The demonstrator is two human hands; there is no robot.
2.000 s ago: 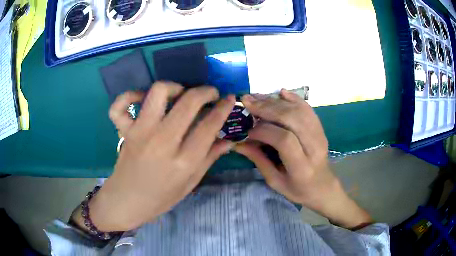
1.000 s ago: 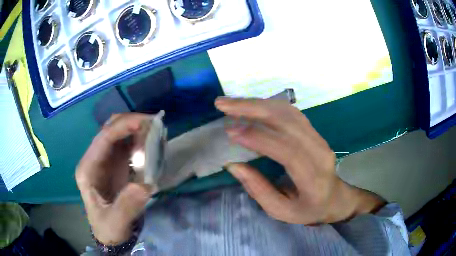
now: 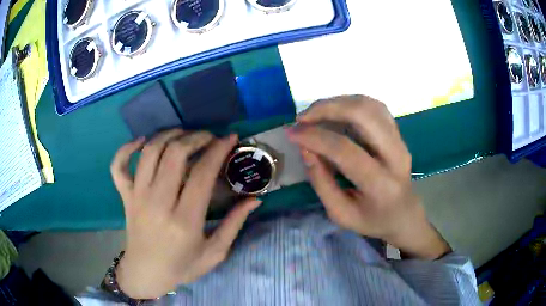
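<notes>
A round smartwatch head with a gold rim lies face up over the grey-beige strip. Its black face shows small lines of text and white tabs at the edge. My left hand is around its left side, index fingertip at the upper left rim and thumb at the lower rim. My right hand is to the right of the watch, not touching it, with fingers bent and thumb apart. I see nothing held in it. My left palm and fingers hide part of the strip and mat.
A blue-rimmed watch tray is at the upper left, above black pads and a blue piece. White paper lies right of centre. Another tray stands far right. A clipboard sheet is far left. The mat's front edge is near my body.
The piece my left hand held upright at the left one second ago is no longer seen so; a watch head now lies face up nearer the centre. The view has shifted, and my left hand is flatter.
</notes>
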